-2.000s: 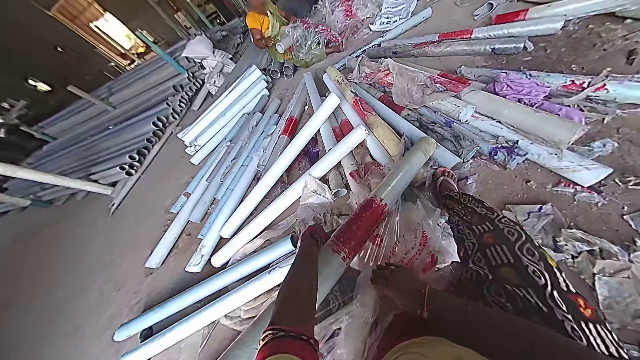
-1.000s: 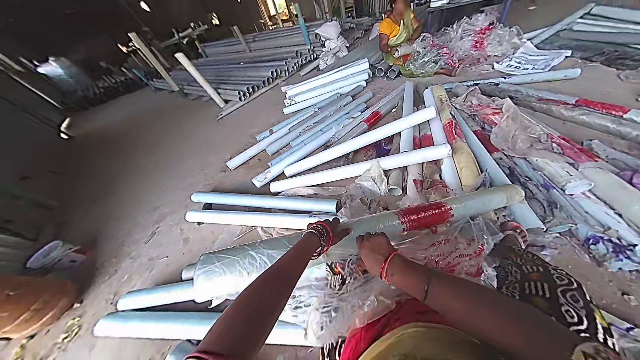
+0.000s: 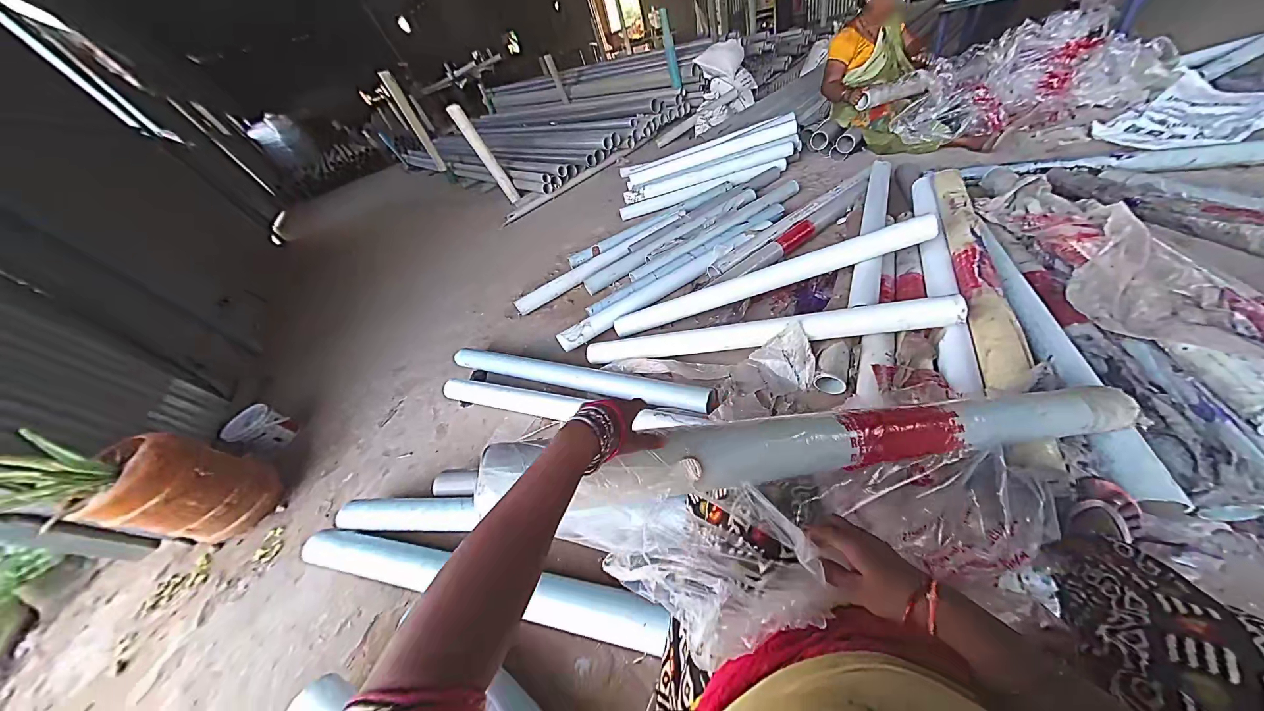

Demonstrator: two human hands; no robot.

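Observation:
A thick grey plastic pipe (image 3: 790, 444) in clear wrap with a red printed band lies across in front of me. My left hand (image 3: 624, 427), with bangles at the wrist, rests on top of its left part; how firmly it holds is not plain. Below the pipe's middle, my right hand (image 3: 857, 565) has its fingers in crumpled clear plastic film (image 3: 706, 583), which hangs from the pipe over my lap. Just beyond my left hand lie two light blue pipes (image 3: 583, 378), and more pipes (image 3: 395, 558) lie below the left end.
White pipes (image 3: 770, 331) and wrapped pipes (image 3: 1086, 365) cover the floor ahead and to the right. A seated person (image 3: 874, 74) holds a pipe near a heap of film (image 3: 1047, 74). Stacked grey pipes (image 3: 583, 123) stand behind. An orange pot (image 3: 183, 489) with a plant is at left.
The wrapped pipe, slanting steeply two seconds ago, now lies nearly level across the view. My right hand, at the pipe one second ago, is now below it in the film. The view has turned left.

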